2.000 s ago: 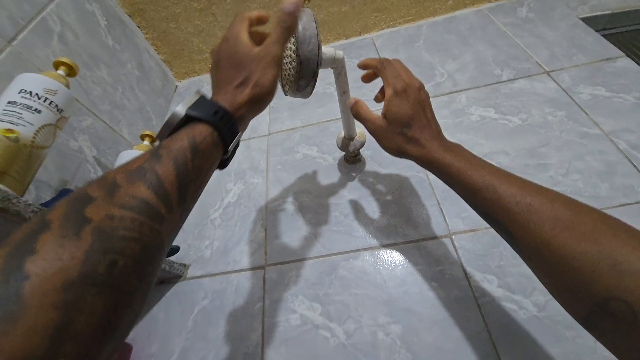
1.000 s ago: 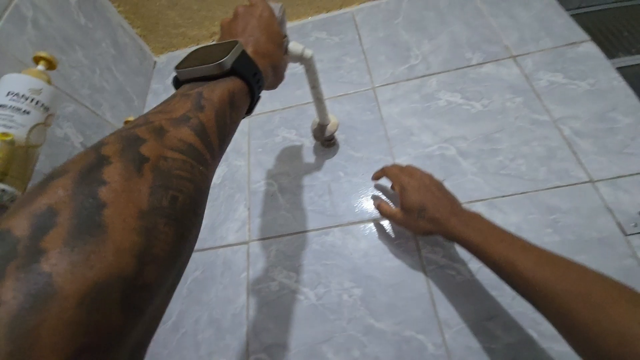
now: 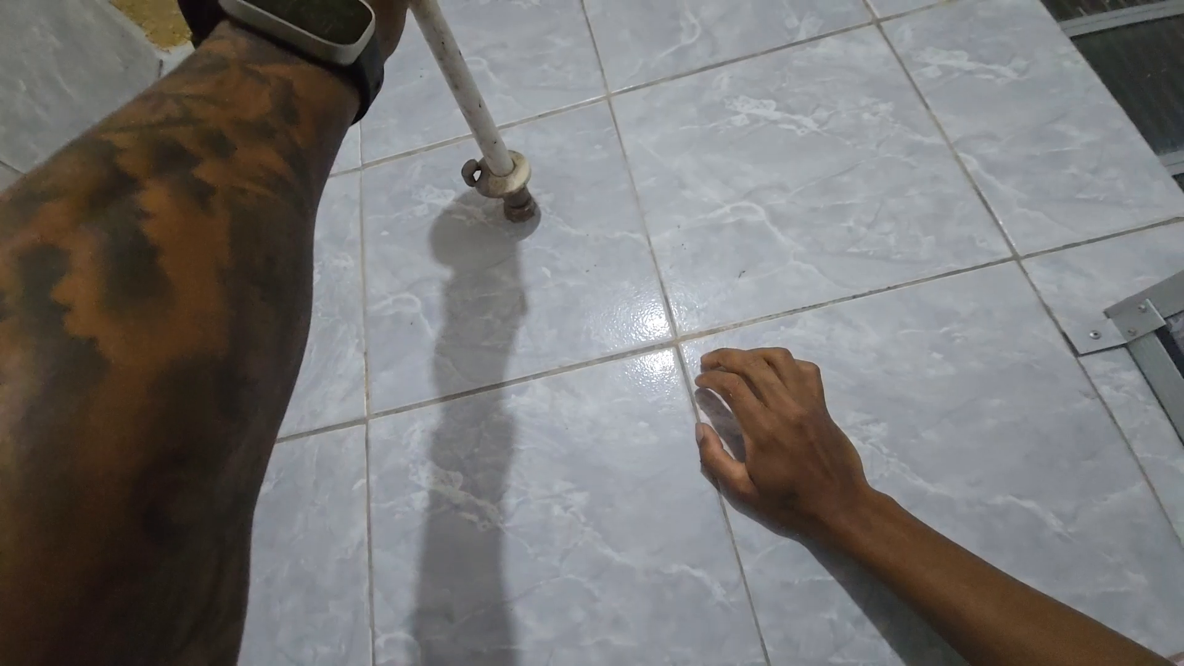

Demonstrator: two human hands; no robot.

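A white shower arm pipe (image 3: 462, 88) comes out from the tiled wall (image 3: 805, 166), with a stained flange (image 3: 504, 176) and a rusty fitting (image 3: 521, 205) at its base. My left forearm, with a smartwatch (image 3: 310, 23) on the wrist, reaches up beside the pipe; the fingers of that hand lie beyond the top edge, so what they touch is hidden. The shower head is out of frame. Low on the right, my right hand (image 3: 782, 435) is near the wall tiles, fingers curled and parted from the thumb, holding nothing.
A metal-framed window (image 3: 1133, 74) is at the upper right. Below it, a metal bracket (image 3: 1128, 324) lies against the tiles at the right edge. Another tiled wall (image 3: 74, 74) meets this one at the upper left.
My right hand has moved down and away from the pipe, where it was two seconds ago. My left hand, earlier at the shower head, has left the frame at the top. The view has shifted.
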